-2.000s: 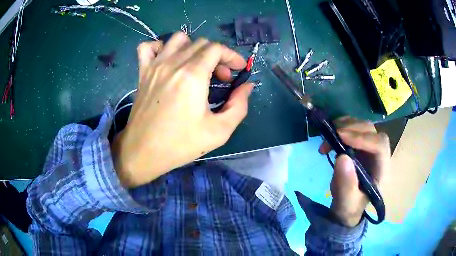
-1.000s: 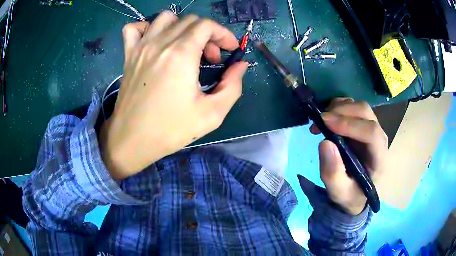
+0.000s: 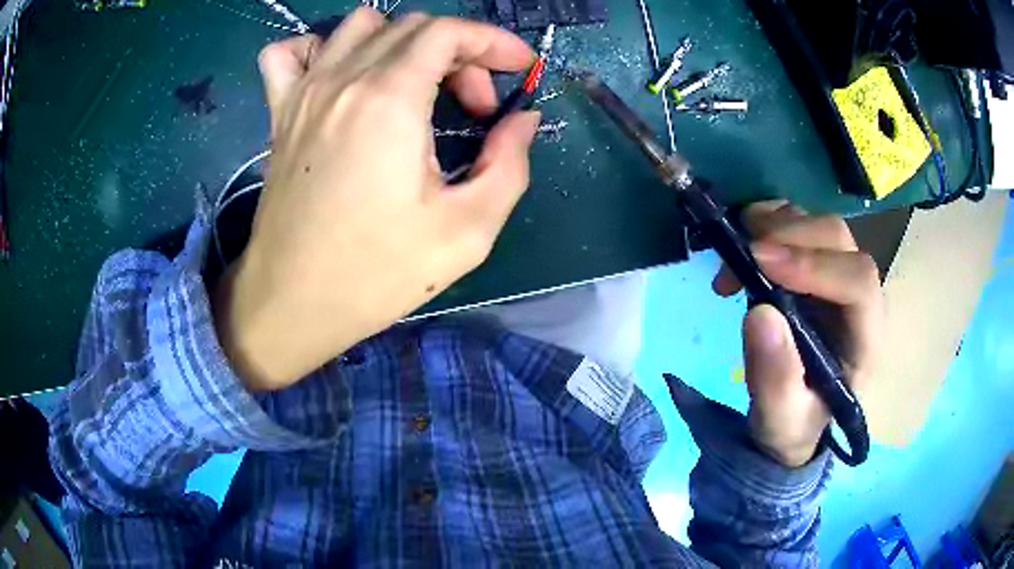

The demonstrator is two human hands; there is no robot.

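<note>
My left hand (image 3: 378, 178) is over the mat and pinches a dark lead with a short red piece (image 3: 535, 76) between thumb and fingers. A silvery metal end (image 3: 546, 42) sticks up beyond the red. A white wire (image 3: 230, 178) loops out by the left wrist. My right hand (image 3: 806, 322) grips the black handle of the soldering iron (image 3: 723, 233) like a pen. The iron's tip points up and left, a little right of the red piece, apart from it. A twisted strand (image 3: 547, 129) lies just right of my left thumb.
Several silvery pieces with yellow-green ends (image 3: 698, 85) lie on the dark green mat (image 3: 600, 222). The iron stand with its yellow sponge (image 3: 881, 133) is at upper right. A dark patch (image 3: 556, 11) is at the top. A blue object (image 3: 890, 545) is on the floor, lower right.
The view has shifted, so the mat items sit higher. The iron's tip came close to the silvery end, then moved slightly right again. Both hands keep their hold.
</note>
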